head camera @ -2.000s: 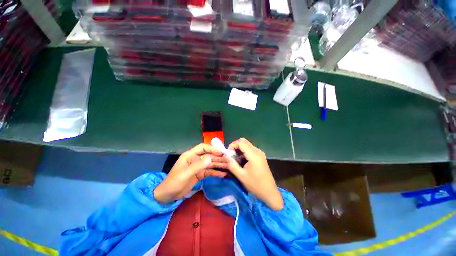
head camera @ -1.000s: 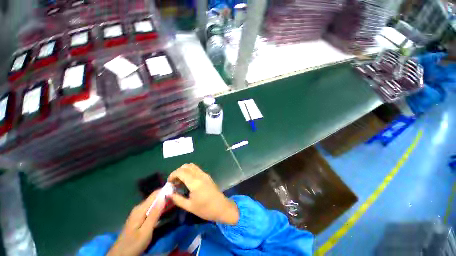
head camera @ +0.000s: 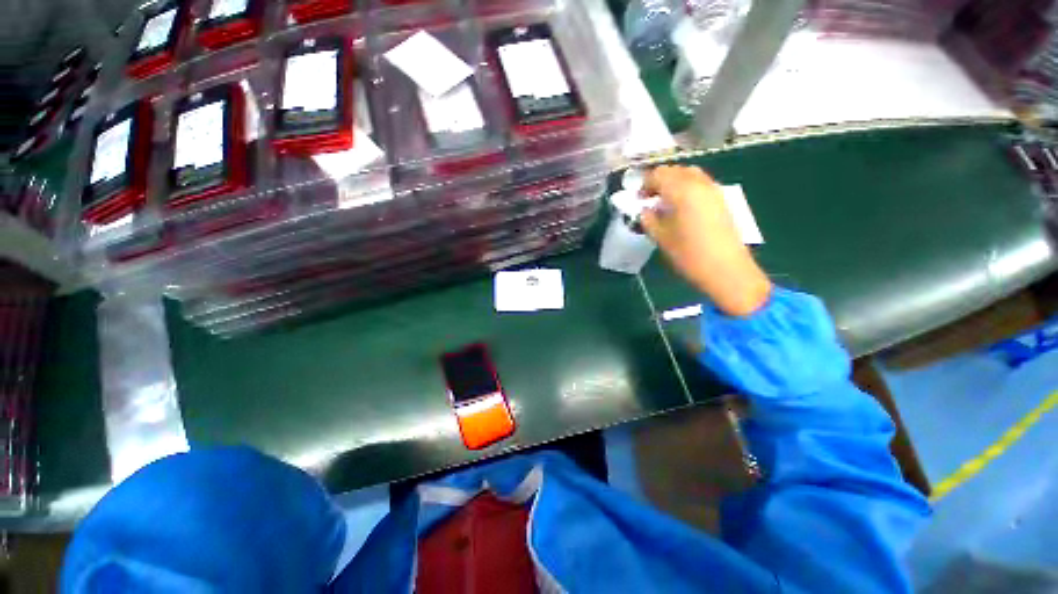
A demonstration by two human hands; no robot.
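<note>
A handheld device (head camera: 475,393) with a black screen end and an orange-red end lies on the green bench in front of me, untouched. My right hand (head camera: 694,232) is at the top of the white solvent bottle (head camera: 625,248), fingers closed on a small white wiping cloth (head camera: 632,195) there. The fingers and cloth partly hide the bottle's top. My left hand is out of view; only the blue left sleeve shows at the bottom left.
A white card (head camera: 529,290) lies left of the bottle. Stacked clear trays (head camera: 383,232) of red-black units stand behind. A clear plastic sleeve (head camera: 139,383) lies at left. A thin white strip (head camera: 682,312) and white paper (head camera: 741,215) are at right. A brown carton (head camera: 685,464) is below.
My hands were together with the white cloth in front of me. My right hand has moved forward and right to the bottle; my left hand has left the view.
</note>
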